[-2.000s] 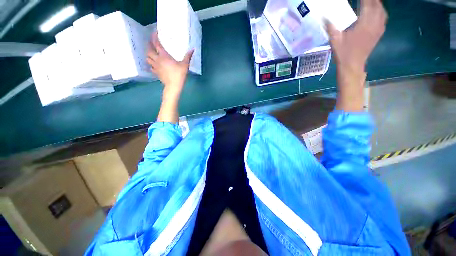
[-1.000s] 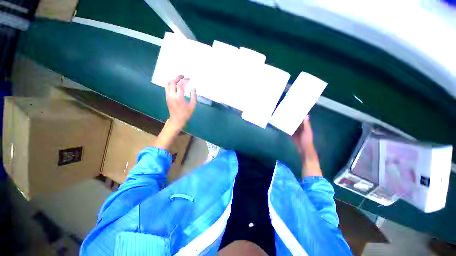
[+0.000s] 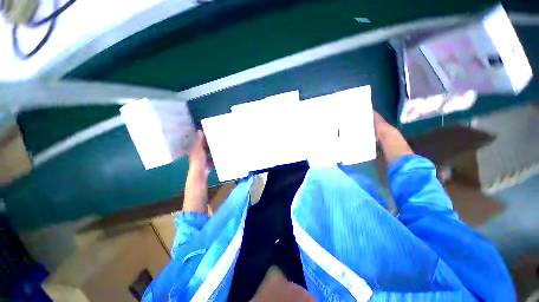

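A row of several white product boxes (image 3: pixel 283 133) is held side by side between my two hands at the bench's front edge, close to my body. My left hand (image 3: pixel 201 152) presses on the row's left end. My right hand (image 3: pixel 387 133) presses on its right end, with the fingers mostly hidden behind the boxes. One separate white product box (image 3: pixel 155 133) stands on the green bench just left of my left hand. The boxes are overexposed, so the seams between them are hard to see.
The weighing scale (image 3: pixel 434 105) is at the right on the green bench (image 3: pixel 77 180), with a pink-printed product box (image 3: pixel 508 50) on it. Brown cartons (image 3: pixel 121 265) are below the bench at lower left. Another brown carton (image 3: pixel 473 171) is below at right. White equipment with dark cables is at upper left.
My hands have closed on both ends of the box row and brought it to the bench's front edge. One box now stands apart at the left. The view has turned.
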